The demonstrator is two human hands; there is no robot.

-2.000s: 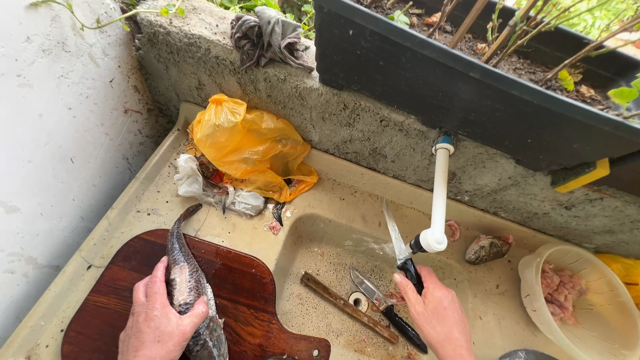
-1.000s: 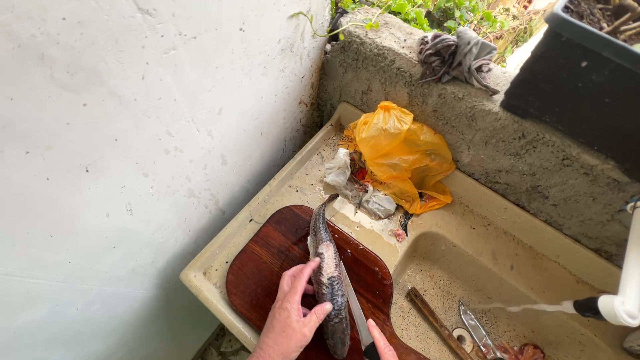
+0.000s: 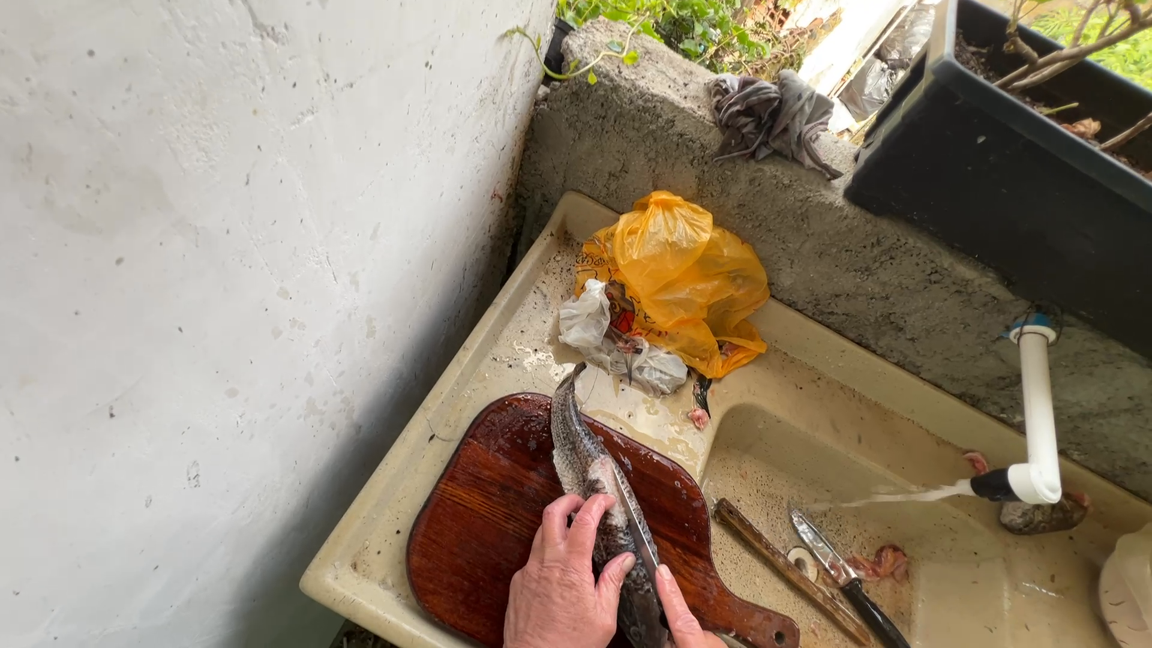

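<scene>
A dark scaly fish [image 3: 580, 441] lies lengthwise on a reddish-brown wooden cutting board [image 3: 486, 504], its tail toward the orange bag. My left hand [image 3: 562, 576] holds the fish's body, fingers spread over its pale patch. At the bottom edge, my right hand [image 3: 684, 621] is partly out of view, with the index finger along a kitchen knife [image 3: 637, 522]; its blade lies along the right side of the fish. The knife's handle is mostly hidden.
Right of the board, the sink basin [image 3: 765, 450] holds a wooden stick [image 3: 783, 567], a second knife [image 3: 823, 549] and fish scraps [image 3: 882, 562]. Water runs from a white pipe [image 3: 1038, 423]. An orange plastic bag [image 3: 693, 279] lies behind the board; a black planter [image 3: 1017, 171] stands on the wall.
My right hand has brought the knife from over the basin to the fish on the board. My left hand stays on the fish. The view has shifted considerably.
</scene>
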